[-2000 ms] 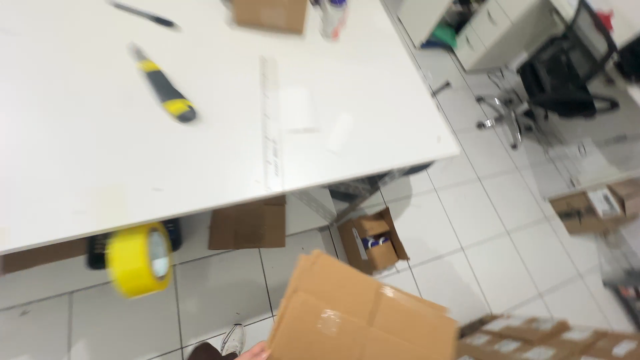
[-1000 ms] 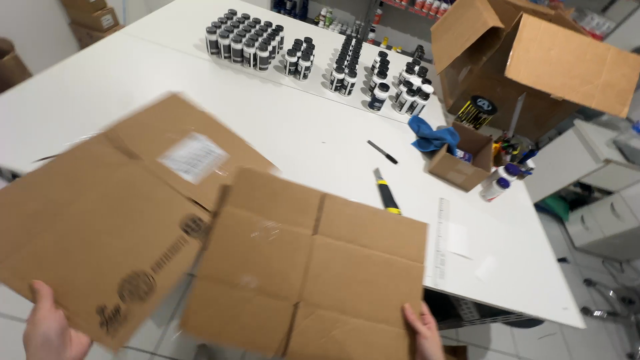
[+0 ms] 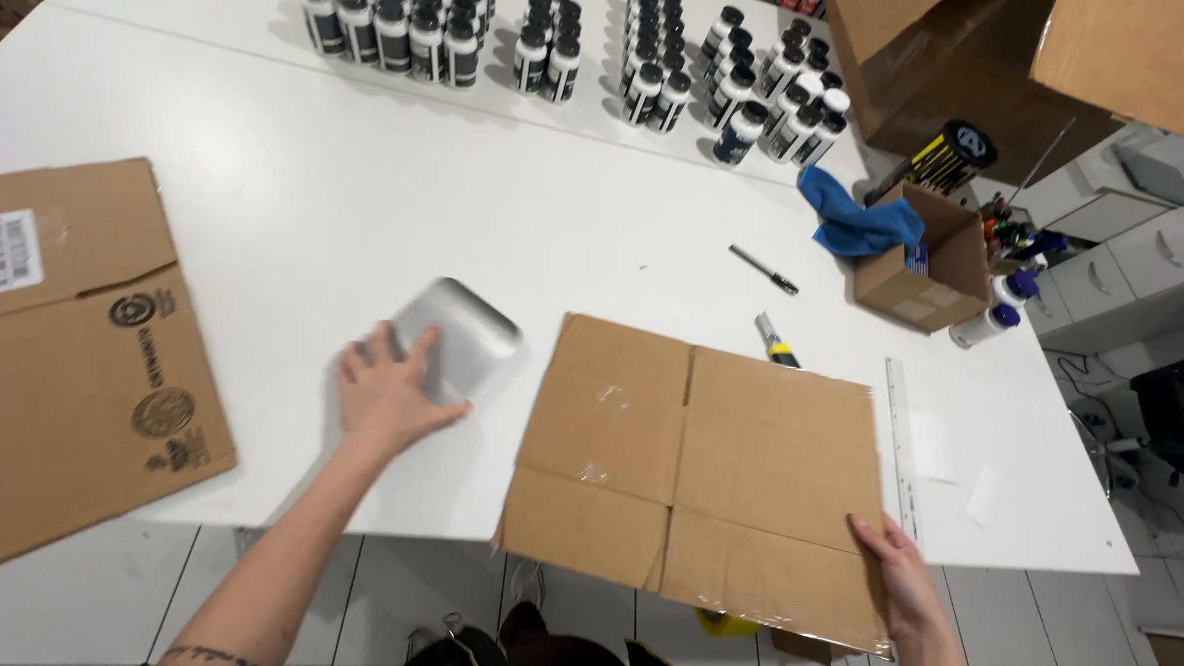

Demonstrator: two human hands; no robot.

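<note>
My right hand (image 3: 902,578) grips the lower right edge of a flattened cardboard box (image 3: 731,462) with creases and bits of clear tape. That sheet is held over the front edge of the white table (image 3: 592,213). My left hand (image 3: 393,388) is spread, its fingers over a smooth silver-grey object (image 3: 462,338) with rounded corners; whether it grips the thing cannot be told. Another flattened cardboard box (image 3: 79,370), printed and labelled, lies at the far left, apart from my hands. Just beyond the right-hand sheet is a yellow and black utility knife (image 3: 777,344), partly covered.
Groups of black-capped bottles (image 3: 425,46) stand along the back. At the right are a black marker (image 3: 763,270), a blue cloth (image 3: 856,217) on a small open cardboard box (image 3: 925,268), purple-capped bottles (image 3: 985,326), a steel ruler (image 3: 902,444) and a large open carton (image 3: 971,83).
My left hand has let go of the printed cardboard, which it held a second ago, and is now at the silver-grey object. My right hand still holds the creased sheet. The view has moved closer.
</note>
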